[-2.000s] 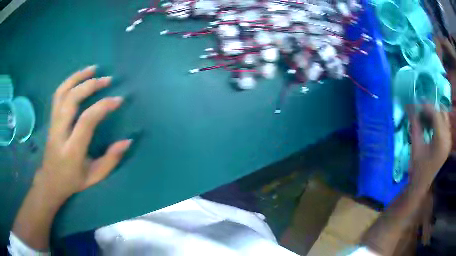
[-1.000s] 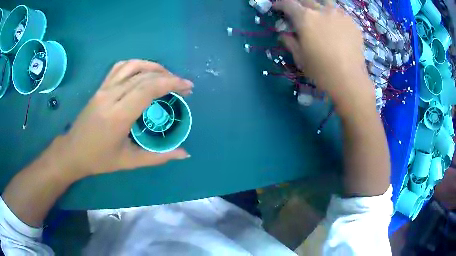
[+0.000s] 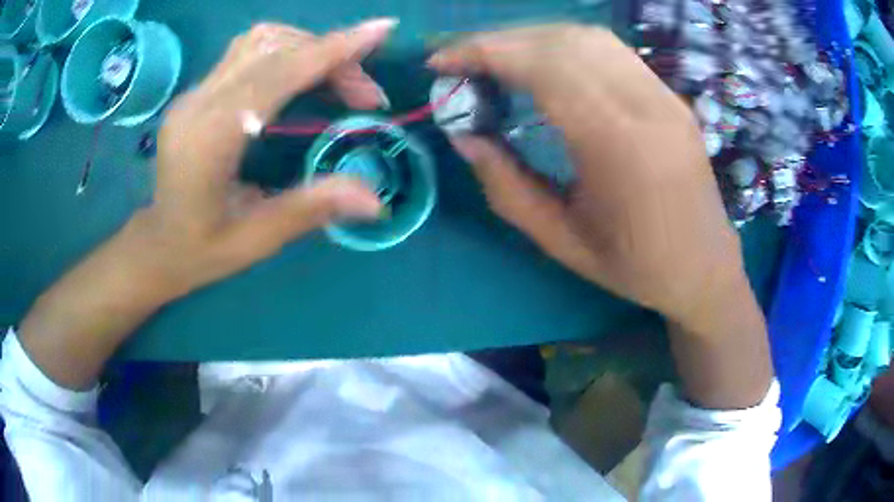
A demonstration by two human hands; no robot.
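A teal motor housing (image 3: pixel 422 201) stands on the dark green bench between my hands, its round opening facing up. My left hand (image 3: pixel 230 147) is beside and partly over it, fingers apart, with the thumb across the opening. My right hand (image 3: pixel 618 167) holds a silver DC motor (image 3: pixel 456 106) in its fingertips, just above and right of the housing. The red lead wires (image 3: pixel 333 127) stretch left from the motor over the housing to a small white connector plug (image 3: pixel 252 124) at my left hand. Whether my left fingers touch the plug or the housing is unclear.
Several fitted housings (image 3: pixel 169 74) stand at the upper left, one with a wire hanging out. A motor pile (image 3: pixel 755 108) lies at the upper right beside the blue bin (image 3: pixel 809 265), with teal housings beyond its edge. A brown cardboard box (image 3: pixel 598 422) is below the bench edge.
My right hand has moved left from the motor pile with a motor. My left hand has opened from around the housing, which now stands slightly further right and up in the picture.
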